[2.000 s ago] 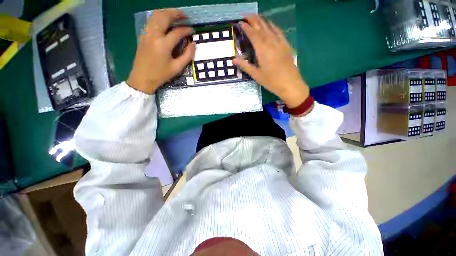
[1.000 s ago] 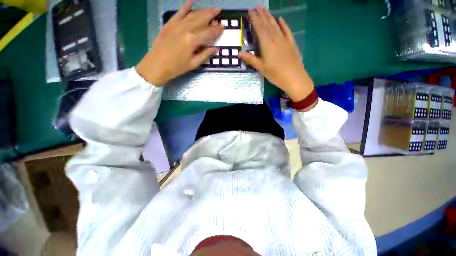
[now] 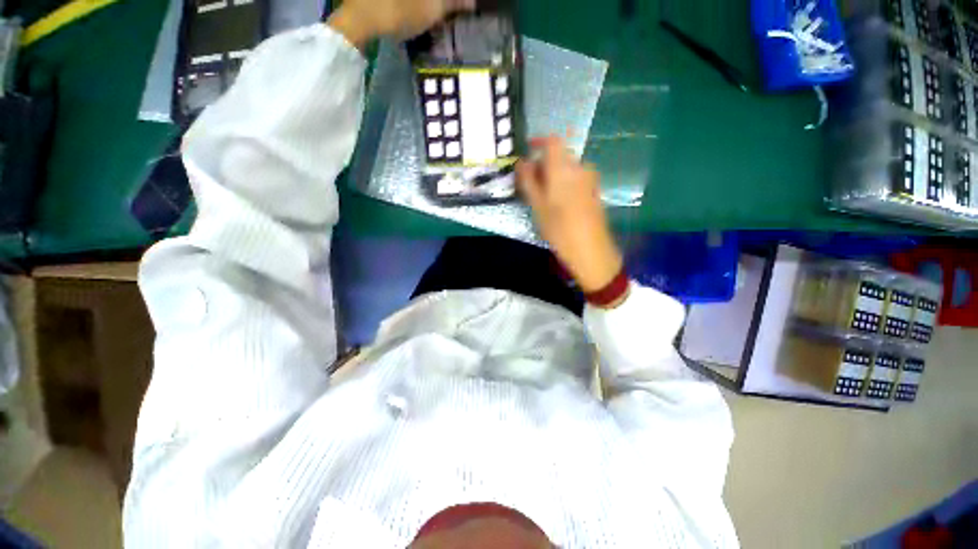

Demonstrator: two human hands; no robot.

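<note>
The device housing (image 3: 448, 193) has a black frame and now lies with its long side pointing away from me, over the bubble wrap (image 3: 558, 77). The battery (image 3: 478, 116), with black-and-white square blocks and yellow edges, lies inside it. My left hand (image 3: 395, 15) is at the housing's far end, cut off by the top edge of the picture; its fingers are at the frame there. My right hand (image 3: 563, 193) is blurred, with its fingertips at the housing's near right side. The exact finger contact is unclear.
A second housing (image 3: 222, 48) lies on the left. A clear film (image 3: 631, 139) is right of the bubble wrap. A thin black tool (image 3: 702, 52), a blue bin (image 3: 799, 48) with white pieces and stacked battery trays (image 3: 912, 139) are at right. More batteries (image 3: 871, 332) are lower right.
The housing with the battery has turned from crosswise to lengthwise. My left hand has moved to its far end, my right hand to its near right side. The view has shifted right.
</note>
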